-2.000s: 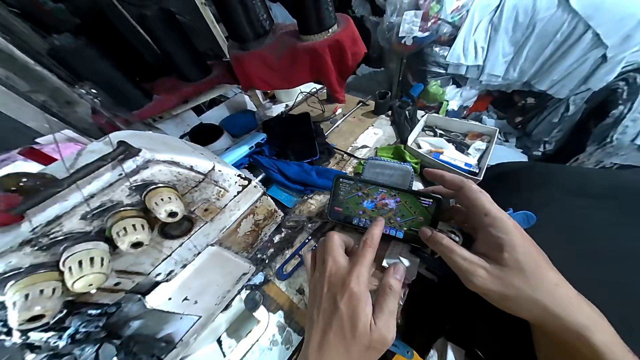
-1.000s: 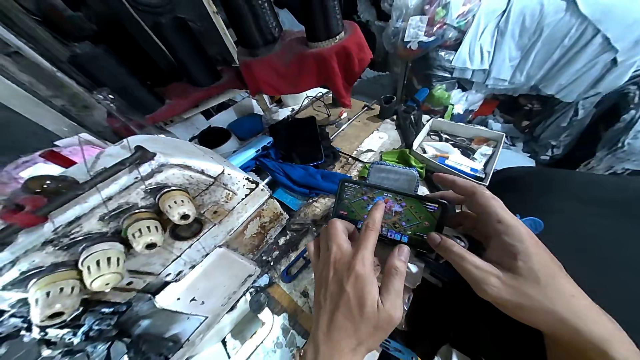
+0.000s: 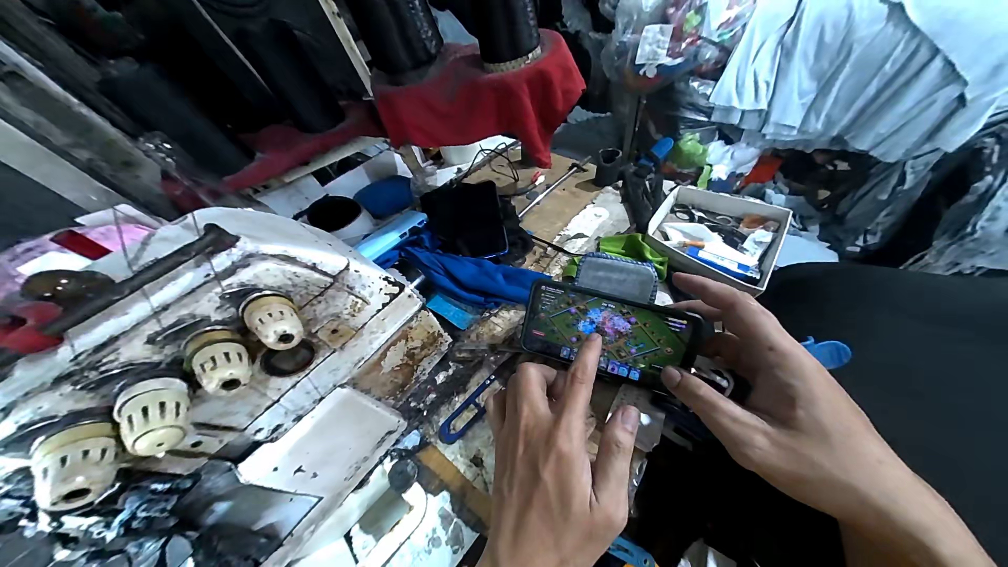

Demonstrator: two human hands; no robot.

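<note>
A smartphone (image 3: 610, 331) lies sideways in the middle of the head view, its lit screen showing a colourful game scene. My right hand (image 3: 780, 402) grips its right end, with the thumb at the lower right corner of the screen and the fingers behind. Over the lower part of the screen, my left hand (image 3: 559, 465) has its index finger pointed at the display and its thumb spread apart; it holds nothing. Behind the phone's top edge is a grey pad (image 3: 617, 277) with a patterned rim, beside a green cloth (image 3: 630, 248).
At the left stands a worn white machine (image 3: 354, 272) with several cream tension knobs (image 3: 272, 319). A box of small items (image 3: 776, 236) sits at the right, near hanging grey cloth (image 3: 850, 79). Blue cloth (image 3: 480, 276) and a blue thread snipper (image 3: 466, 409) lie on the bench.
My left index finger has moved lower on the screen since a second ago. My right hand keeps its grip on the phone.
</note>
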